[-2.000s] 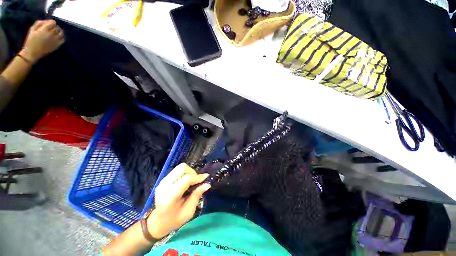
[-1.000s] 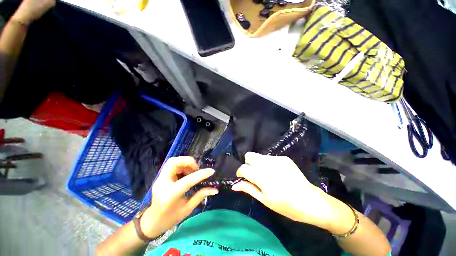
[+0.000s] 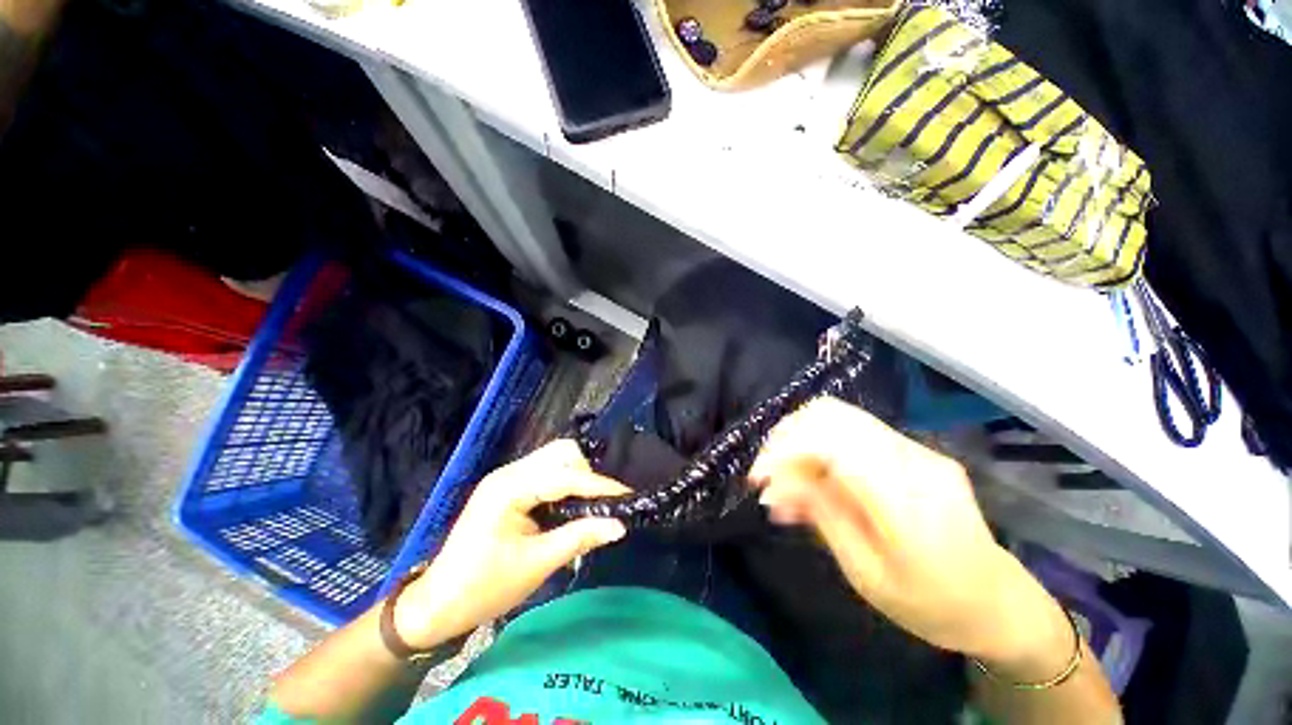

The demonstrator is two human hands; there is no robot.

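A narrow black glittering trim (image 3: 709, 470) runs in a slack curve from my left hand up to the table edge, where its far end sits at a small pale spot. My left hand (image 3: 527, 531) pinches the near end between thumb and fingers. My right hand (image 3: 886, 517) is beside the middle of the trim, fingers curled and fingertips blurred; whether it holds a needle or thread cannot be seen. Dark fabric (image 3: 709, 340) hangs behind the trim below the table edge.
The white table (image 3: 680, 184) crosses above my hands. It bears a phone (image 3: 598, 64), a tan container (image 3: 779, 46) with dark pieces, a yellow-and-black striped bundle (image 3: 1006, 149), scissors (image 3: 1183, 383) and black cloth. A blue crate (image 3: 227, 460) and red cloth (image 3: 177, 305) are on the floor left.
My right hand came in from out of view, met the trim near my left hand, then moved right and away from it. The other person's arm at upper left has mostly left the picture.
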